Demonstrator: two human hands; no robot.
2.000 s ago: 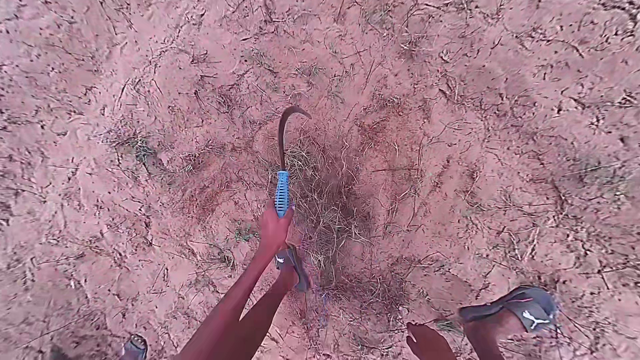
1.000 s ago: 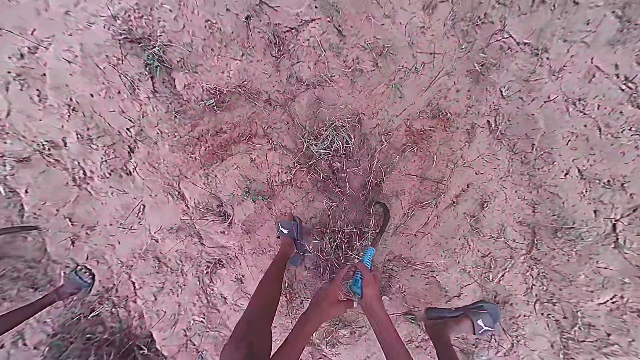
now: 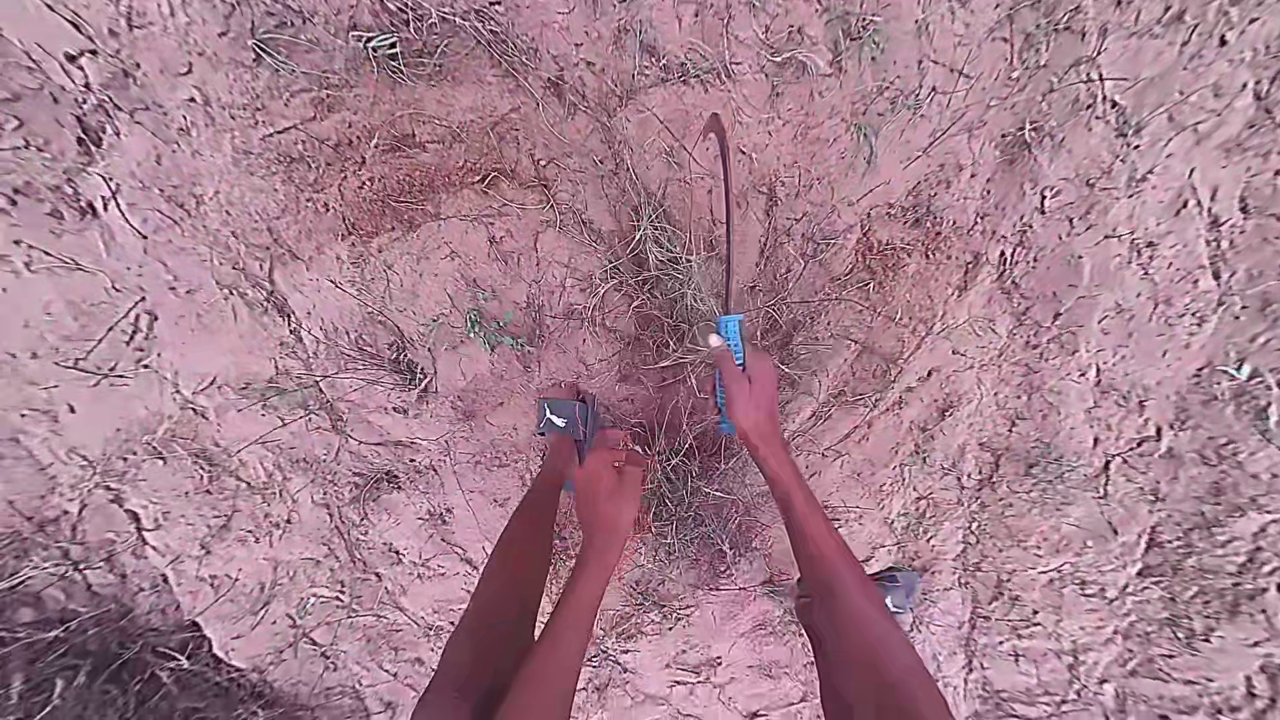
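Observation:
A sickle with a thin curved metal blade [image 3: 728,220] and a blue ribbed handle [image 3: 731,335] is gripped in my right hand [image 3: 752,395], its tip pointing away from me. My left hand [image 3: 608,490] is low beside the left sandal [image 3: 565,417], its fingers curled at the edge of the dry grass; whether it grips anything is not clear. Uprooted or matted dry grass [image 3: 700,500] lies between my hands and feet. Another tangle of dry grass [image 3: 655,250] is just left of the blade.
Reddish bare soil [image 3: 1050,400] with scattered dry stems surrounds me. The right sandal [image 3: 897,590] shows partly behind my right arm. A small green plant [image 3: 490,325] grows left of centre, and a dark heap of dry plants [image 3: 90,640] fills the lower left corner.
The sickle was in my left hand, then both hands were together at its handle; now my right hand alone holds it, with the blade extended forward. My left hand has come away from it.

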